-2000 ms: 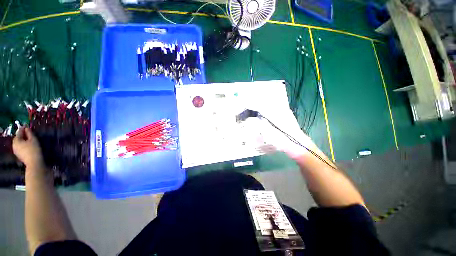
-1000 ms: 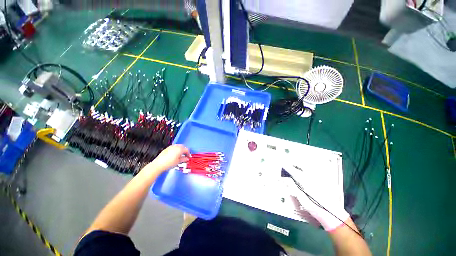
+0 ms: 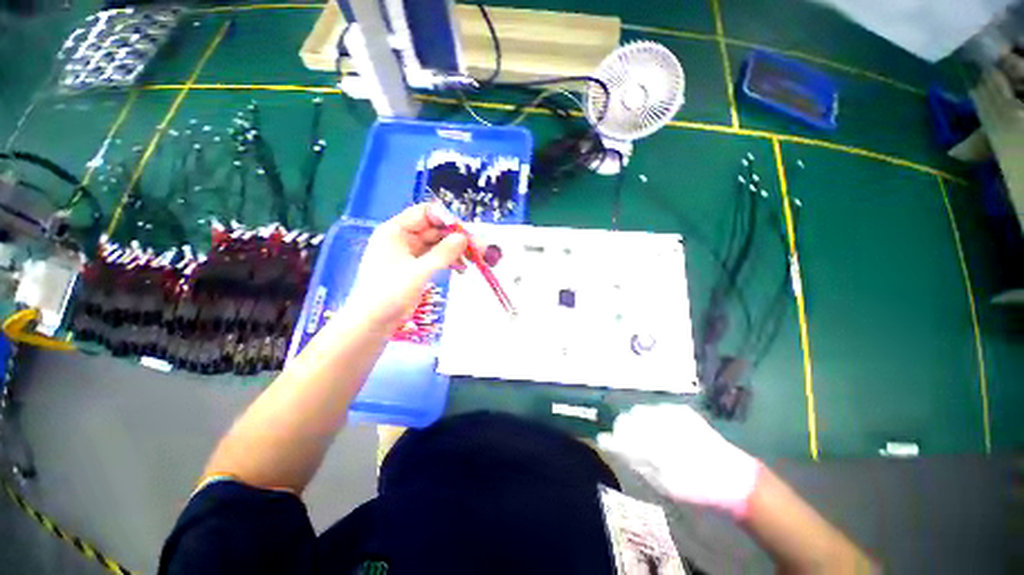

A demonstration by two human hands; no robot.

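Note:
My bare left hand (image 3: 418, 256) pinches a red lead wire (image 3: 487, 276) over the left part of the white assembly board (image 3: 528, 348); whether it is one lead or more is unclear. More red leads (image 3: 421, 317) lie in the near blue bin (image 3: 399, 393), partly hidden by my left hand and forearm. My white-gloved right hand (image 3: 685, 455) is below the board's front right edge, washed out; its fingers and any hold are unclear. A small black square (image 3: 567, 299) shows on the board. A dark connector housing (image 3: 731, 390) lies by its lower right corner.
The far blue bin (image 3: 387, 157) holds black leads (image 3: 477, 185). Dense harness assemblies (image 3: 202, 298) line the left bench edge. Sparse black cables (image 3: 736, 253) lie right of the board. A white fan (image 3: 637, 90) and coiled cable (image 3: 567, 157) are behind it. An upright post stands behind the bins.
The view has shifted. My left hand has gone from the harness row to the red leads, then over the board with red wire. My right hand has left the board, and the black cable no longer crosses it.

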